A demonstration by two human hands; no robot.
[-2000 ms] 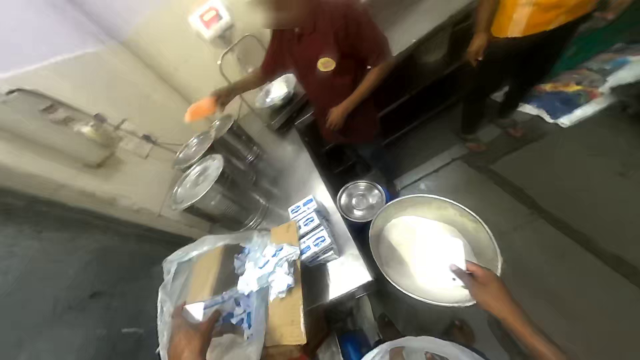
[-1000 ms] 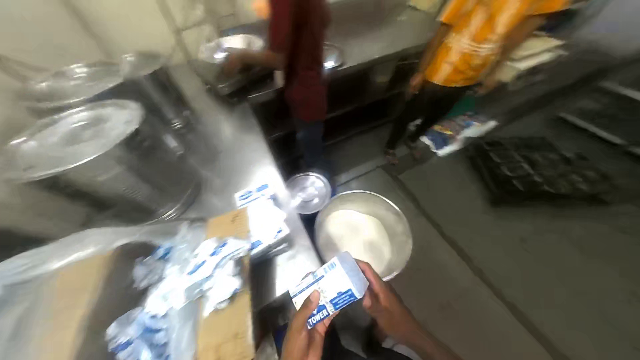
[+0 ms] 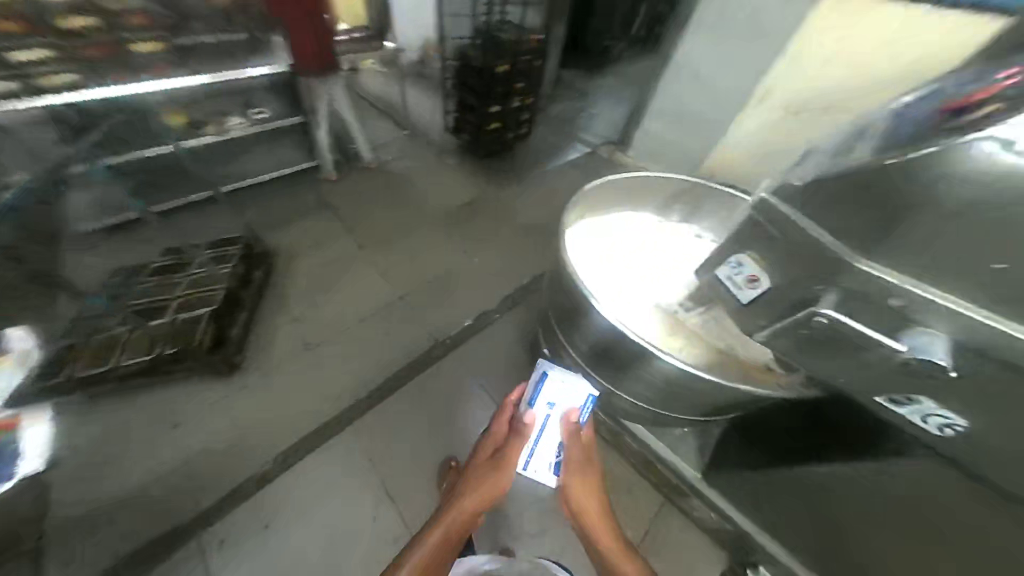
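Note:
Between my two hands is a small white and blue carton [image 3: 552,420], tilted, with printing on it. My left hand [image 3: 500,456] grips its left side, with the thumb on the front face. On the opposite side my right hand [image 3: 582,464] holds it, thumb also on the front. Just beyond and to the right of the carton stands a large round steel mixer bowl [image 3: 620,352]. White powder, which looks like flour [image 3: 640,256], lies inside it, with a browner patch near the machine side.
A steel mixer body [image 3: 872,344] with a lever fills the right. Dark metal baking tins [image 3: 172,308] lie on the floor at left. A display case [image 3: 184,148], a person in a red top [image 3: 308,40] and a rack of dark trays [image 3: 496,88] are farther back.
The view has swung far to the right, away from the counter and onto the mixer. One second ago the carton was also in both hands, above a steel basin.

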